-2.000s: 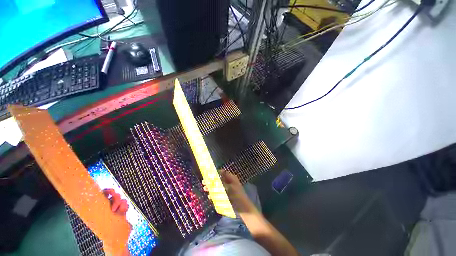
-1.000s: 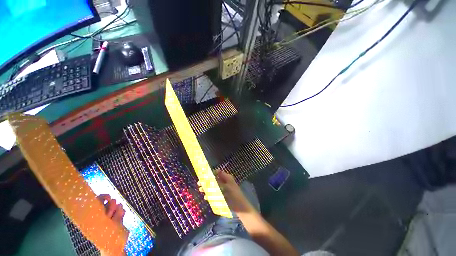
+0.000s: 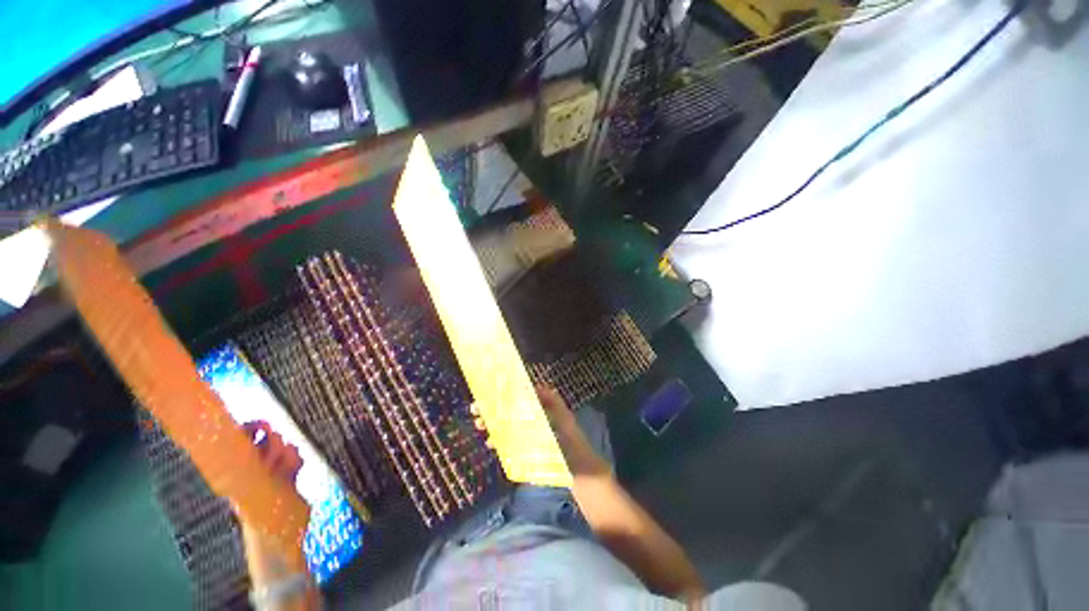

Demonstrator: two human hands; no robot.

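My left hand (image 3: 277, 456) holds a circuit board panel (image 3: 155, 358) by its lower part at the left; its orange-tan dotted back faces me. My right hand (image 3: 561, 418) holds a second panel (image 3: 460, 316) upright and tilted at the centre, its pale yellow back showing. Part of each hand is hidden behind its panel. A bright blue-white panel (image 3: 334, 537) lies flat below my left hand. Racked boards (image 3: 376, 388) stand in close parallel stripes between the two held panels.
More racked boards (image 3: 603, 360) are right of centre. A small dark blue rectangle (image 3: 666, 407) lies near the bench edge. The raised shelf behind bears a keyboard (image 3: 114, 149), a marker pen (image 3: 242, 87) and a mouse (image 3: 315, 79). A white surface (image 3: 884, 239) fills the right.
The view has shifted, so the shelf sits higher in the picture. The right panel has turned and shows a wider face. Both hands still hold their panels.
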